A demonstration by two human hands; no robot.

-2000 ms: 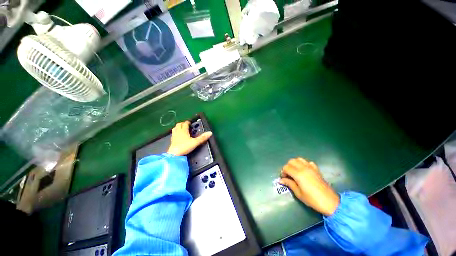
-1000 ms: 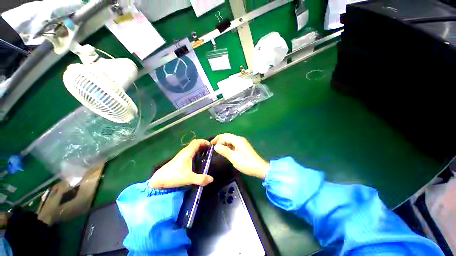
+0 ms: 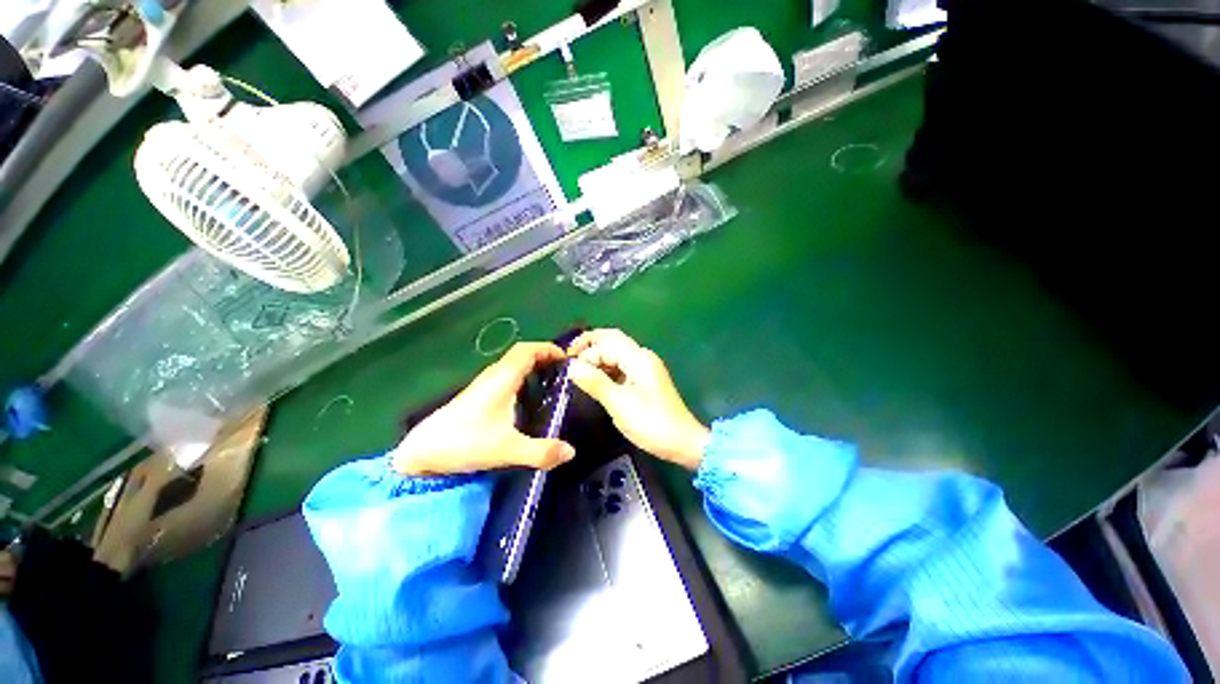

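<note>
My left hand grips a tablet by its upper part and holds it tilted on edge above the black foam tray. My right hand has its thumb and fingertips pinched at the tablet's top corner. Whether a small part is between those fingertips cannot be told. A second silver tablet lies flat in the tray pocket, its dark camera rings at the upper corner, with glare on its lower part. The held tablet's face and camera end are mostly hidden by my left hand.
Another foam tray with a dark tablet lies at lower left, beside brown cardboard. A white fan and a clear bag are by the rail. A tall black stack stands at right. A white crumpled bag hangs on the rail.
Two seconds ago my left hand was on the tablet in the tray and my right was at a small label-like piece on the mat. Now both hands are at the raised tablet, much as one second ago.
</note>
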